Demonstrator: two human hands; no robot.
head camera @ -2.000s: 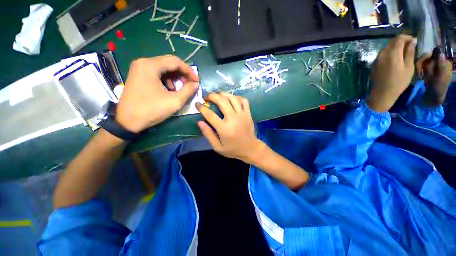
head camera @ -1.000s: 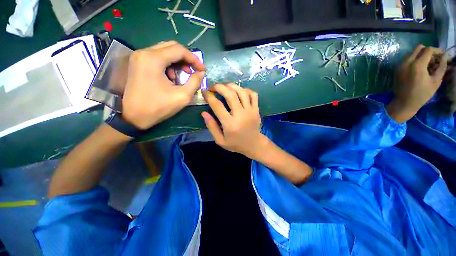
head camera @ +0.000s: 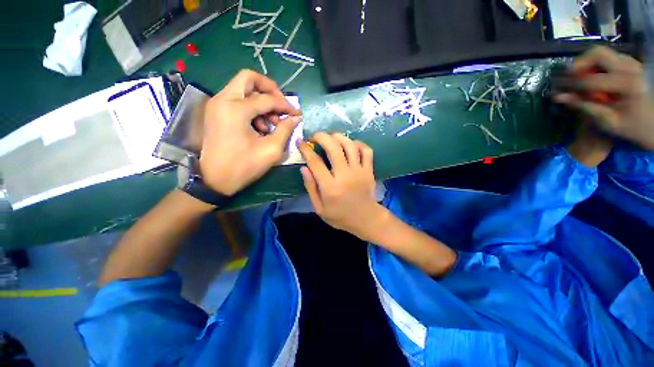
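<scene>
A small white display module point(head camera: 292, 154) lies on the green bench, largely hidden under my left hand point(head camera: 247, 136). My left thumb and index fingertips meet over its right side; anything thin between them cannot be made out. My right hand point(head camera: 337, 172) is at the module's lower right corner, index fingertip beside a small orange tab point(head camera: 310, 145); whether it grips anything is unclear. A greyish panel point(head camera: 185, 125) lies tilted against the outer side of my left hand, over stacked modules point(head camera: 136, 115).
A large pale sheet point(head camera: 64, 175) lies left. A grey panel point(head camera: 150, 36), a white crumpled wipe point(head camera: 69, 39) and red bits point(head camera: 191, 49) are upper left. White slivers point(head camera: 398, 107) lie right of the module, before a black tray point(head camera: 430, 43). A coworker's blurred hand point(head camera: 606, 89) is at right.
The greyish panel beside my left hand now shows over the stack, unlike two seconds ago. My hands keep nearly the same pose at the module. The view has shifted, and the coworker's hands have moved.
</scene>
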